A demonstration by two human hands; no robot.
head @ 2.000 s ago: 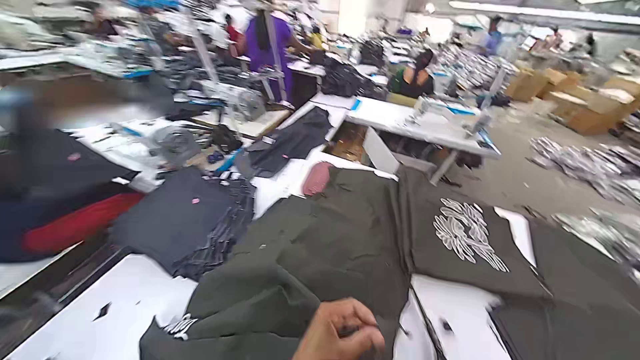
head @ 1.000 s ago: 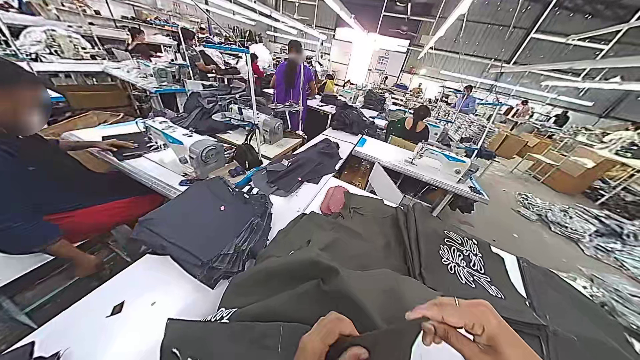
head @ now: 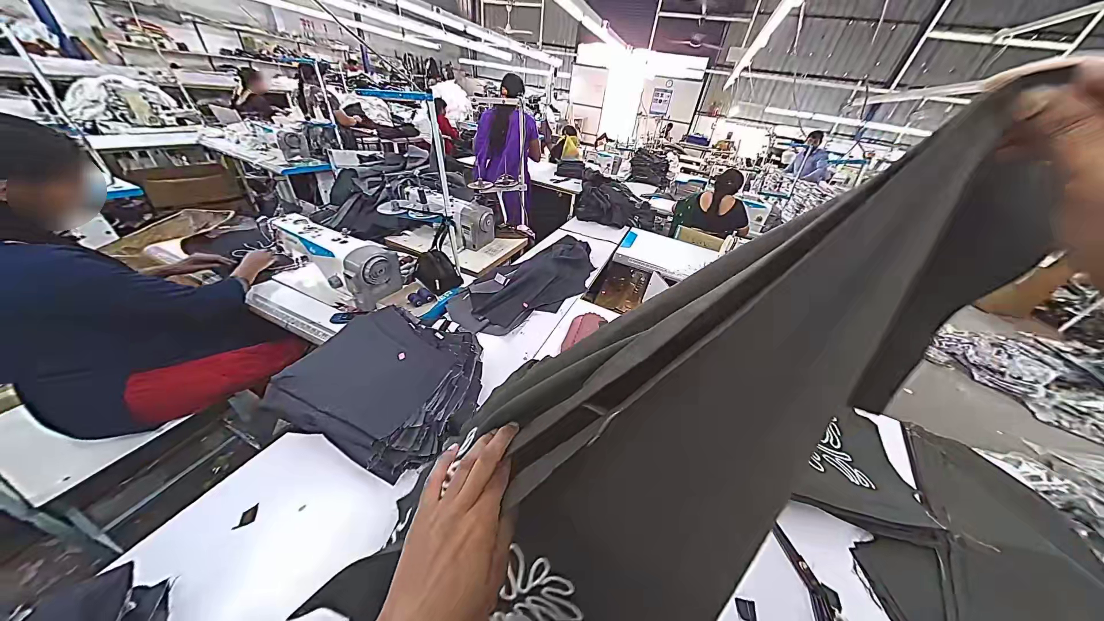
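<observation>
A dark olive-grey fabric garment piece (head: 707,405) is stretched diagonally from the lower middle to the upper right. My right hand (head: 1056,147), blurred at the right edge, grips its raised end. My left hand (head: 466,517) rests with its fingers over the cloth's left edge, low in the view; whether it grips the cloth is unclear. White looped embroidery (head: 539,586) shows on the cloth beside my left hand. Further dark pieces, one with a white design (head: 832,457), lie at the lower right, partly hidden by the raised cloth.
A stack of dark grey cut pieces (head: 371,379) lies left of the cloth on a white table (head: 285,526). Beyond it stands a sewing machine (head: 336,259), with a seated person (head: 112,302) working at it. A reddish cloth (head: 583,329) lies behind the raised fabric. Other people sit or stand farther back.
My right hand has moved up and to the right, lifting the dark cloth from the table. My left hand, near the right hand one second ago, is now well apart from it. The view has shifted.
</observation>
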